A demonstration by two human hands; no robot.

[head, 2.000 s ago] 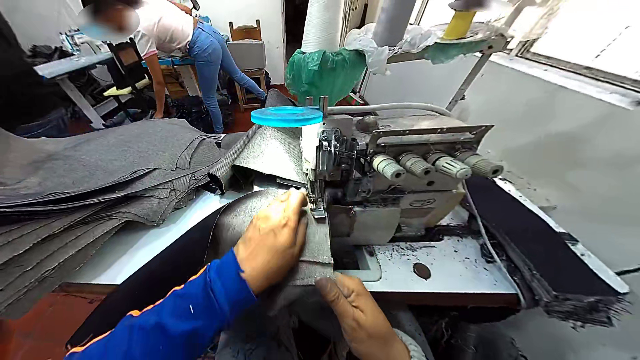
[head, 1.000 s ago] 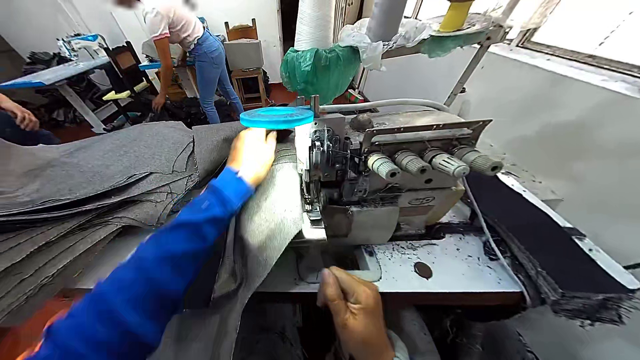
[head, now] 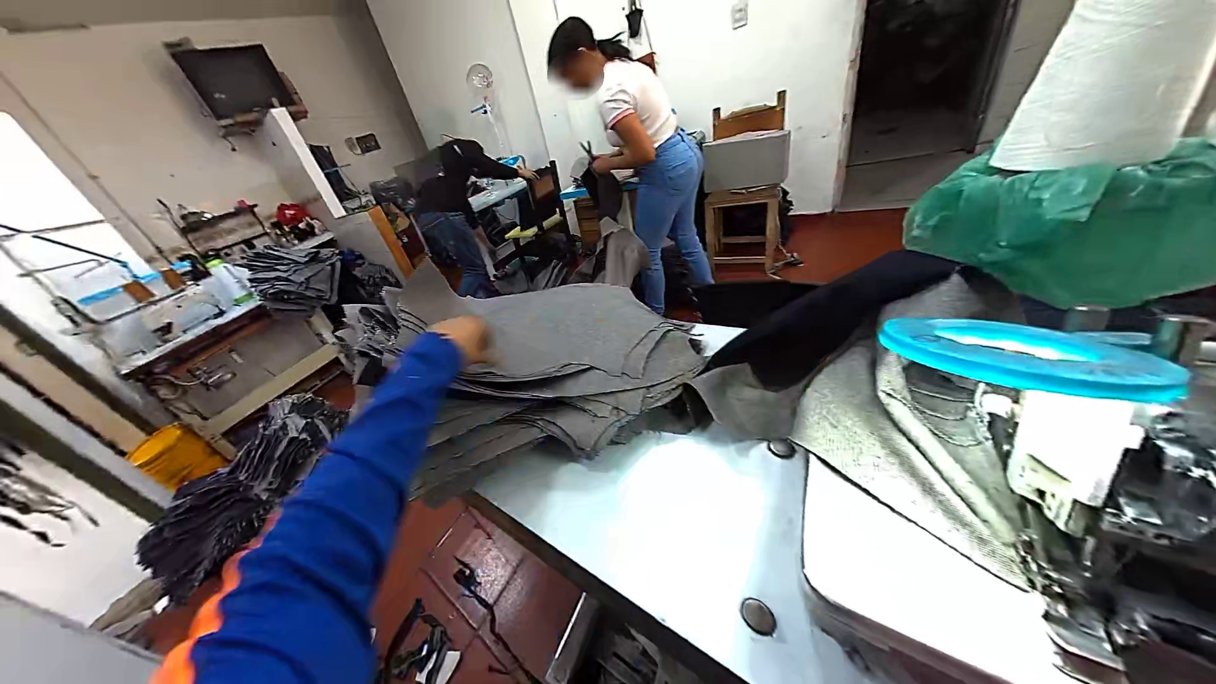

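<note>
My left hand, blurred, is at the left part of a stack of cut grey fabric pieces on the white sewing table; whether its fingers grip a piece cannot be told. My right hand is out of view. At the right edge stands an overlock sewing machine with a light blue ring above its needle area. A grey fabric piece lies beside and behind the presser foot, with dark fabric stretching between it and the stack.
Thread cones wrapped in a green plastic bag rise at upper right. Two people stand at tables behind. Bundled fabric and a yellow bucket are at left, beyond the table edge. Scraps lie on the red floor.
My left hand has left the fabric beside the machine and moved left to the stack. The right hand has gone out of view. The view has swung far left.
</note>
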